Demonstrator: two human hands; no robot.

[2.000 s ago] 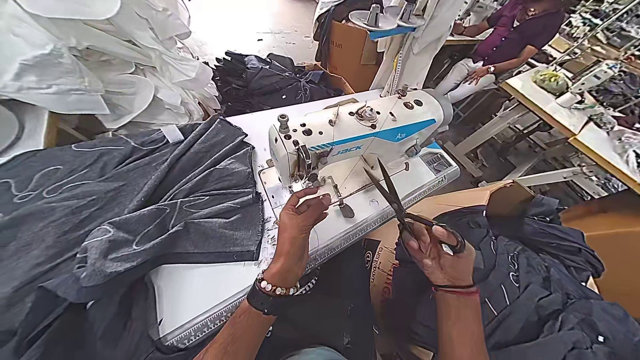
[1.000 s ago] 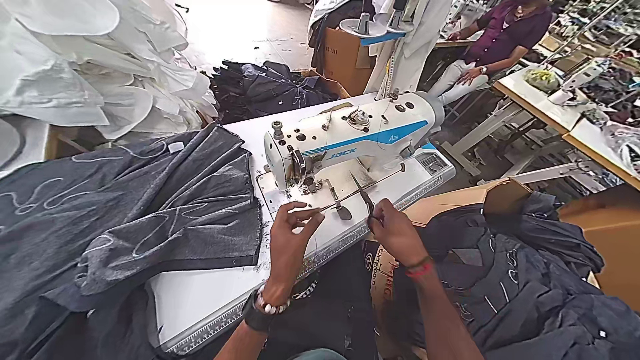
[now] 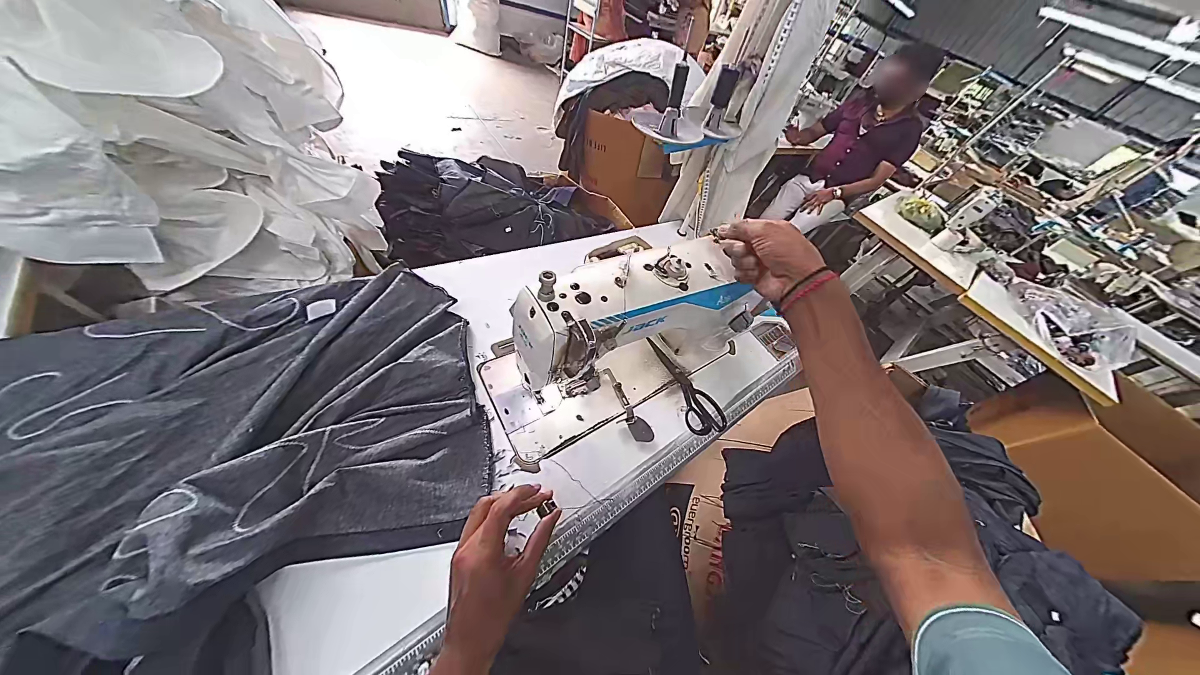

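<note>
My left hand (image 3: 502, 553) pinches a small metal part, possibly a bobbin or bobbin case (image 3: 547, 507), between thumb and finger at the front edge of the white table (image 3: 356, 600). A thread lies on the table near it. The white and blue Jack sewing machine (image 3: 647, 300) stands beyond. My right hand (image 3: 764, 253) is at the rear top of the machine head, its fingertips on a small part; what they grip is unclear. Black-handled scissors (image 3: 698, 398) lie on the machine bed. Dark grey fabric (image 3: 309, 431) with chalk-like lines covers the table's left side.
White fabric pieces (image 3: 187, 141) are heaped at the left. A dark fabric bundle (image 3: 478, 206) and a cardboard box (image 3: 619, 169) are behind the machine; more dark garments (image 3: 844, 544) lie at the right. A thread stand (image 3: 689, 131) rises behind. A person (image 3: 867, 141) sits farther back.
The scissors, held in my right hand before, now lie on the machine bed. My right hand has moved up to the machine's top. My left hand has drawn back from the needle area toward the table's front edge.
</note>
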